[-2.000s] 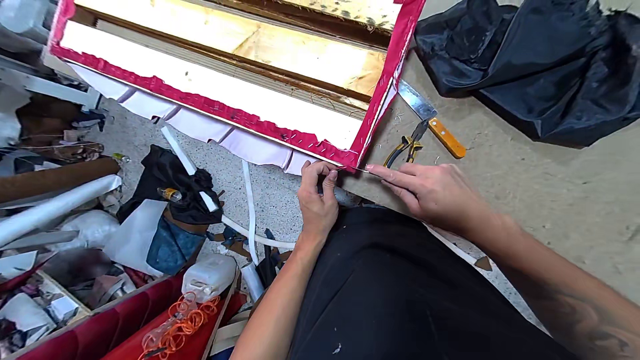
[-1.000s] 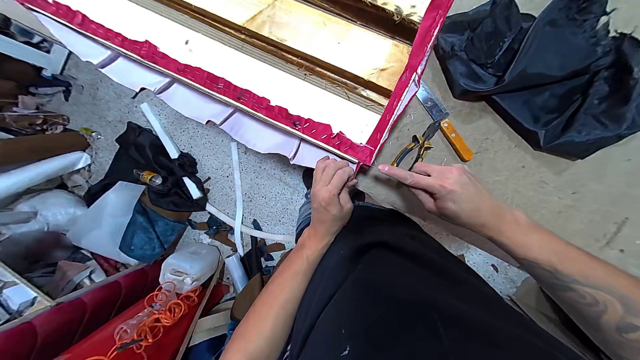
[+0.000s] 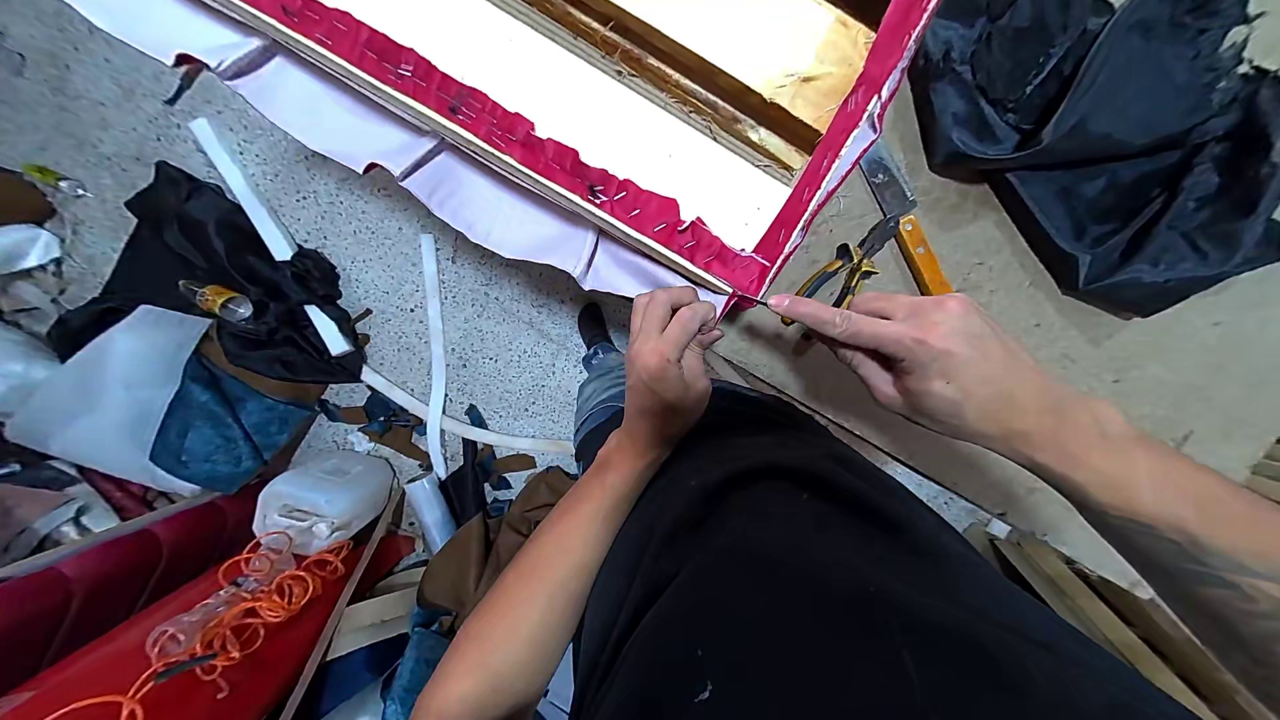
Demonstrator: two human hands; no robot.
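A wooden frame (image 3: 700, 100) edged in stapled red fabric (image 3: 540, 160) lies at the top, its near corner by my hands. Pleated pale fabric (image 3: 480, 215) hangs along its left side. My left hand (image 3: 670, 350) pinches the fabric edge at that corner. My right hand (image 3: 900, 350) grips a thin dark metal tool (image 3: 757, 299), its index finger stretched along it and its tip against the corner; the handle is hidden in the palm. Beyond the right hand lie yellow-and-black pliers (image 3: 845, 275) and a knife with an orange wooden handle (image 3: 920, 255).
Black fabric (image 3: 1120, 170) lies at the upper right. On the left are a black cloth (image 3: 170, 260), white strips (image 3: 432, 350), a plastic canister (image 3: 325, 495) and a coiled orange hose (image 3: 265, 600) on red upholstery. Wooden boards (image 3: 1090, 610) lie at the lower right.
The left hand's fingers have curled closer at the corner since the oldest frame. The right hand stays by the corner. The view has shifted somewhat.
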